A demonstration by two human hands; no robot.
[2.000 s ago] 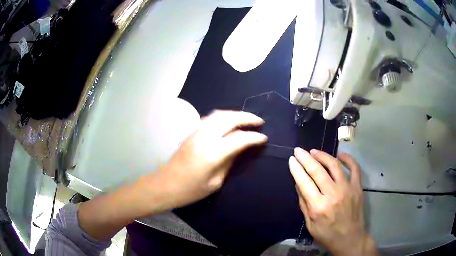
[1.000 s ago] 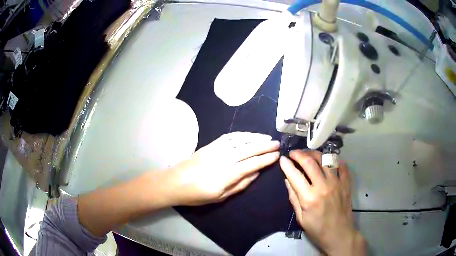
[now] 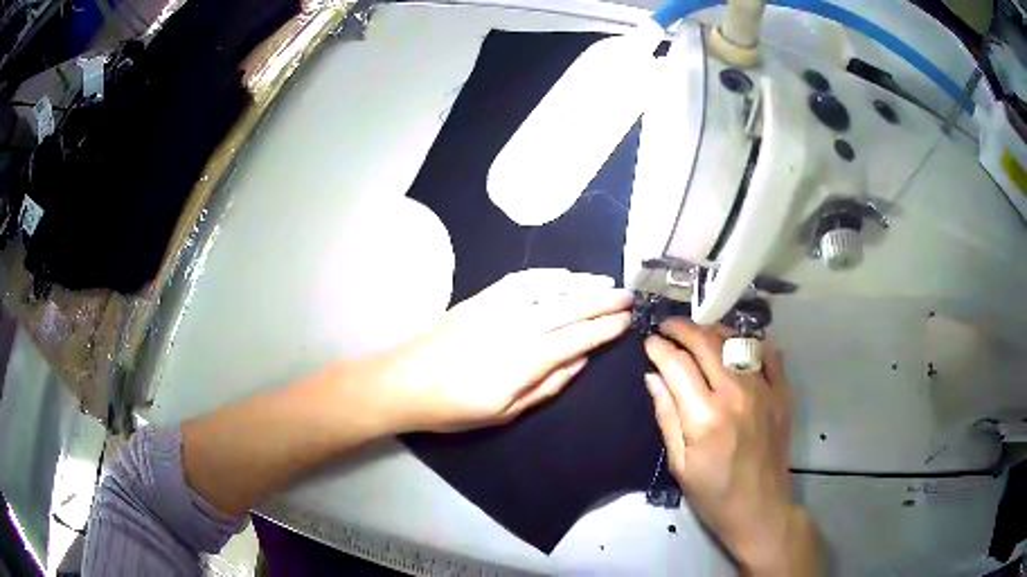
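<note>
The dark front panel (image 3: 563,451) lies flat on the machine table, partly under the cream machine head (image 3: 721,169). A pale stitched outline of the patch pocket (image 3: 574,231) shows faintly above my left hand; the rest is hidden. My left hand (image 3: 518,349) lies flat and holds the panel down, its fingertips just left of the presser foot (image 3: 646,312). My right hand (image 3: 721,417) presses with bent fingers on the panel's right edge, close below the foot. The needle point and the cloth under the foot cannot be made out.
A dark bundle with white tickets (image 3: 124,169) lies on plastic-covered board at the left. A pale tension dial (image 3: 840,246) and a lower knob (image 3: 743,353) stick out of the head near my right hand. A measuring tape (image 3: 372,550) runs along the front edge. A blue tube (image 3: 856,34) arches behind.
My hands have closed in around the presser foot, and my left hand has flattened on the cloth. Since the last earlier frame, the panel and both hands have shifted slightly away from me.
</note>
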